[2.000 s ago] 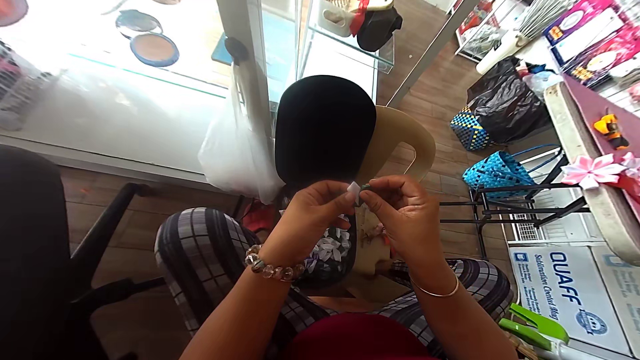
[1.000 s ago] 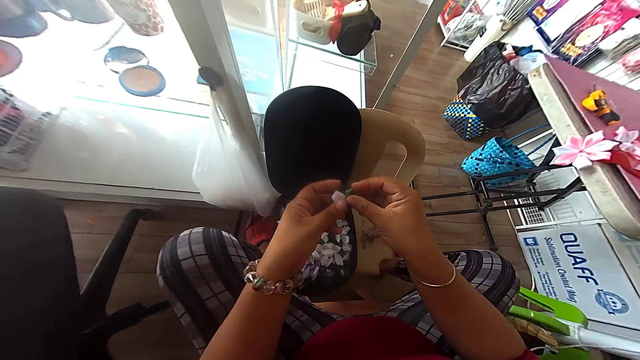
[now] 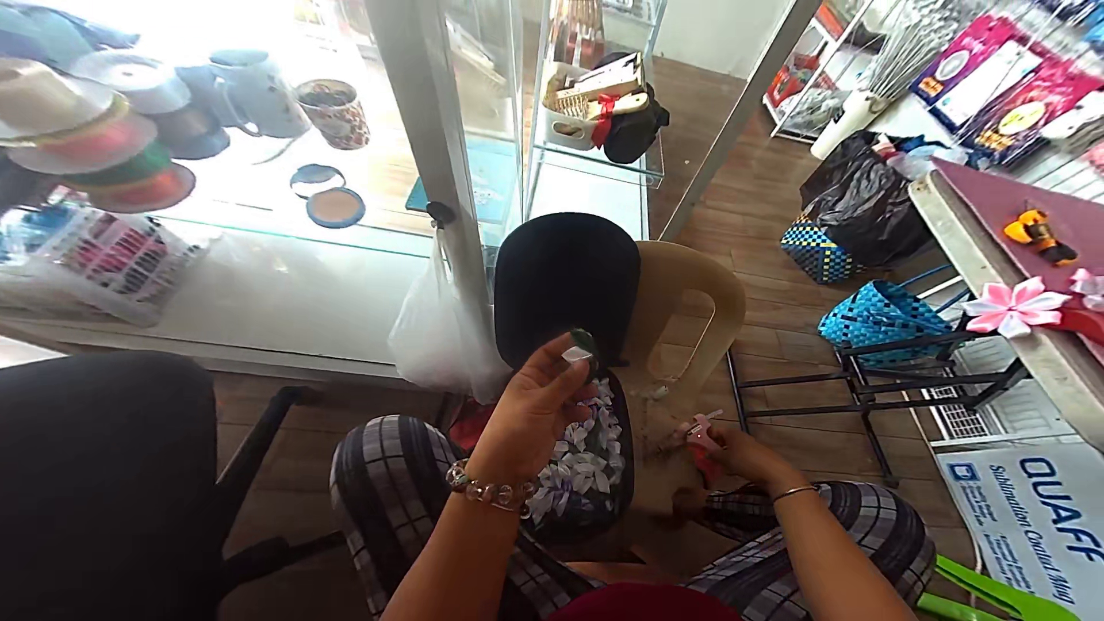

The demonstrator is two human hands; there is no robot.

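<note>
Between the thumb and fingers of my left hand [image 3: 539, 397] is a small folded piece of white and dark green ribbon [image 3: 581, 350], held up in front of the black chair back. My right hand [image 3: 749, 455] is lower, over the beige plastic chair [image 3: 660, 466], closed on a pink glue gun [image 3: 703, 431] with a whitish stick at its end. Many white ribbon flowers [image 3: 586, 470] with some purple lie on the black seat below my left hand.
A white plastic bag [image 3: 444, 328] hangs from the glass case's frame. Ribbon spools [image 3: 129, 164] and mugs stand inside the case at left. An office chair [image 3: 103, 483] is at my left. To the right are a blue woven basket [image 3: 888, 319] and a table edge [image 3: 975, 250] with a pink ribbon flower [image 3: 1016, 307].
My hands were together at the small ribbon piece; now they are apart. The right hand has moved down to the right and taken hold of the pink glue gun. The view has shifted somewhat.
</note>
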